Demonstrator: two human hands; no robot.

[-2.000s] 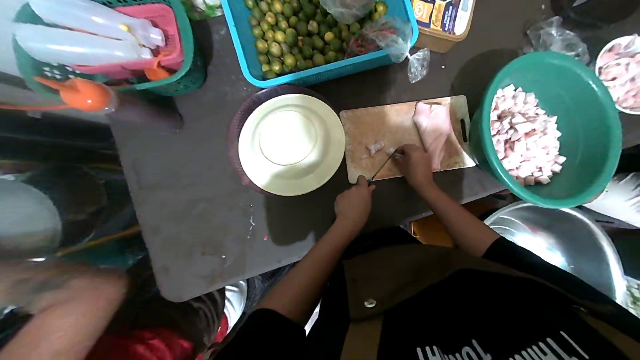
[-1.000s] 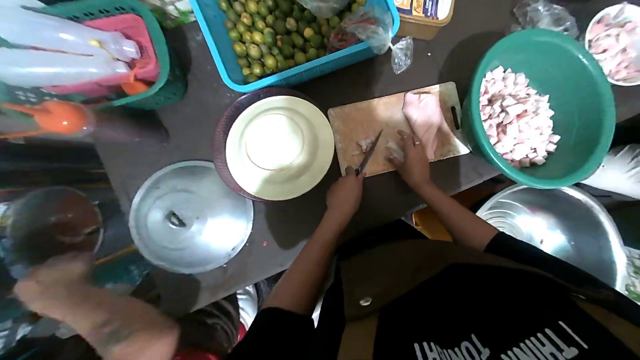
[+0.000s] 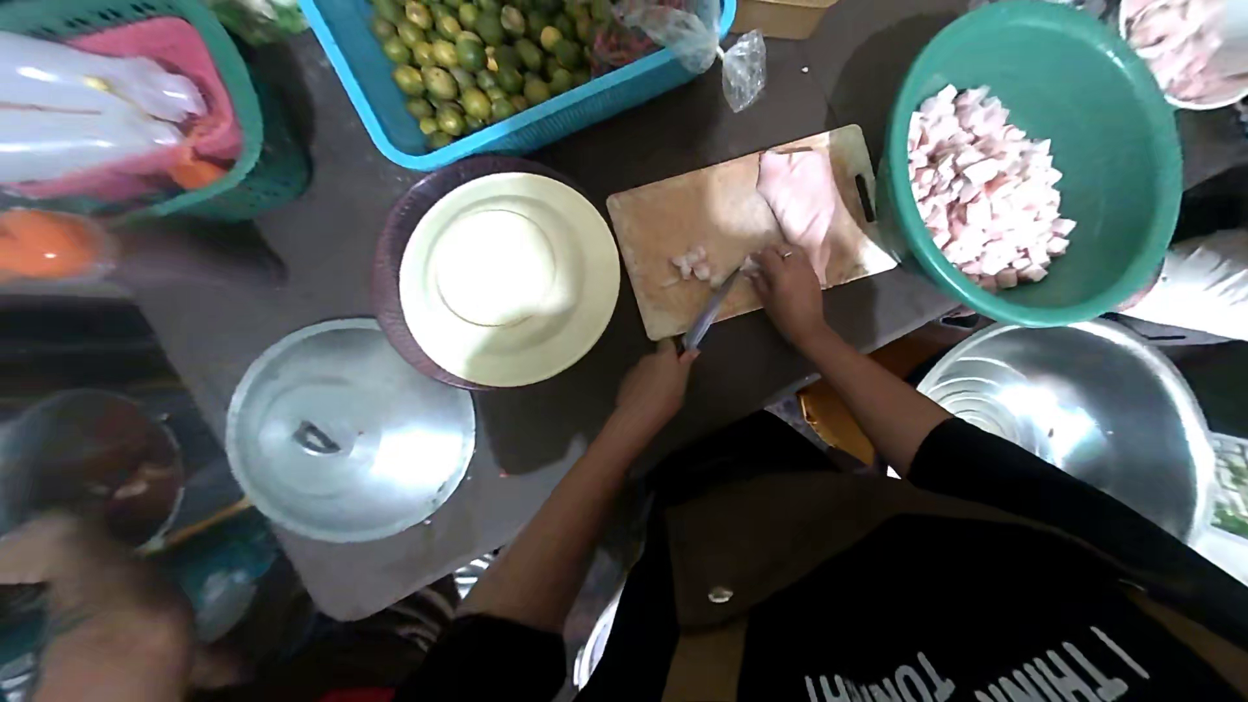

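My left hand (image 3: 655, 388) holds a kitchen knife (image 3: 710, 314) by its handle, the blade reaching over the lower edge of a wooden cutting board (image 3: 639, 229). My right hand (image 3: 788, 292) lies on the board with bent fingers on the lower end of a slab of pale pink raw meat (image 3: 798, 200). The knife tip is close to these fingertips. Small cut meat pieces (image 3: 692, 263) lie left of the blade. Diced pale meat (image 3: 985, 190) fills part of a green plastic basin (image 3: 1121, 185) at the board's right.
A cream plate (image 3: 580, 322) tops a purple bowl left of the board, beside a metal lid (image 3: 283, 390). A blue basket (image 3: 380, 127) holds green citrus fruits. A metal basin (image 3: 1150, 409) stands lower right. Another person's blurred arm (image 3: 117, 624) is lower left, near a pot (image 3: 146, 439).
The metal lid, absent from the table in the oldest frame, lies there now. My right hand has moved from the small pieces to the slab's lower end. The other person's arm has moved.
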